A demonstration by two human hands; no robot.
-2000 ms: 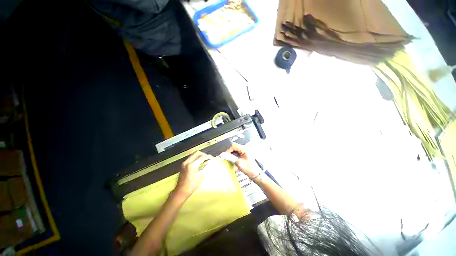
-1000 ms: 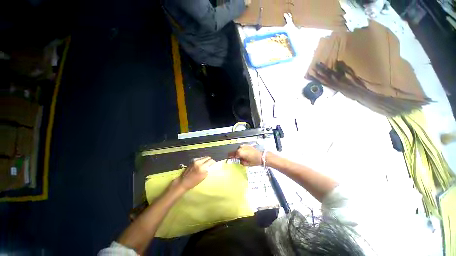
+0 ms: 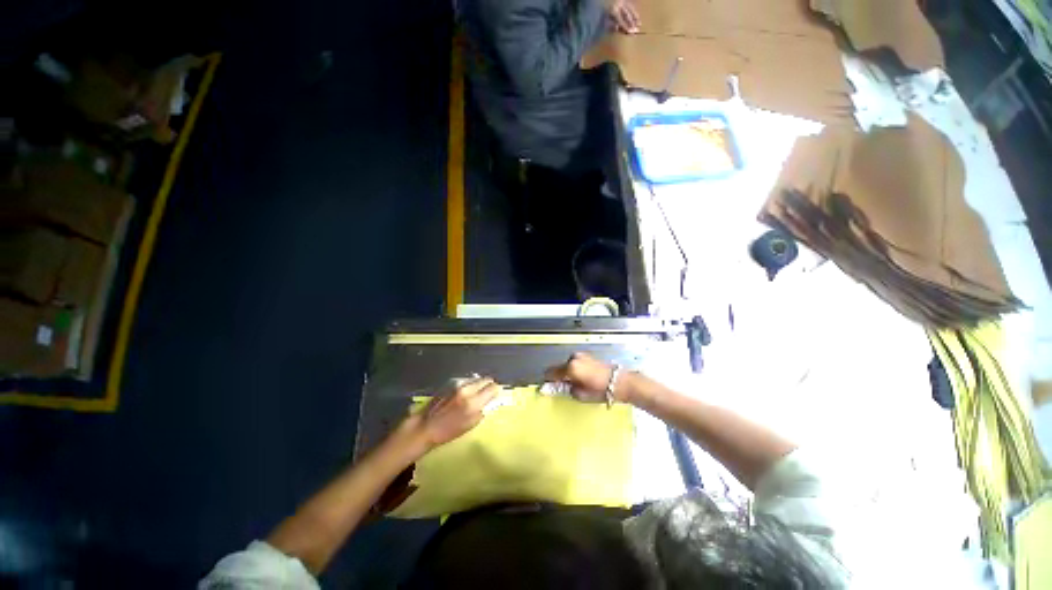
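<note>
A yellow panel (image 3: 525,455) lies on the dark work board (image 3: 398,375), its near edge against the wearer's dark clothing. My left hand (image 3: 459,411) is closed on the panel's far edge, left of its middle, with white at the fingertips. My right hand (image 3: 583,377) is at the far edge further right, fingers curled, with white under the fingertips and a bracelet at the wrist. What the right fingertips press or hold is too small to tell. A small dark red-brown piece (image 3: 396,490) shows at the panel's near left corner.
Beyond the board are a pale bar (image 3: 519,310), a tape roll (image 3: 599,307) and a black T-shaped clamp (image 3: 697,337). On the white bench are a blue tray (image 3: 686,148), black round spool (image 3: 773,250), brown panels (image 3: 900,219) and yellow strips (image 3: 981,403). A person in grey (image 3: 531,81) is at the far bench.
The view has turned, so the board now appears level and further right. My hands remain at the yellow panel's far edge, now a little further apart. More of the person in grey shows.
</note>
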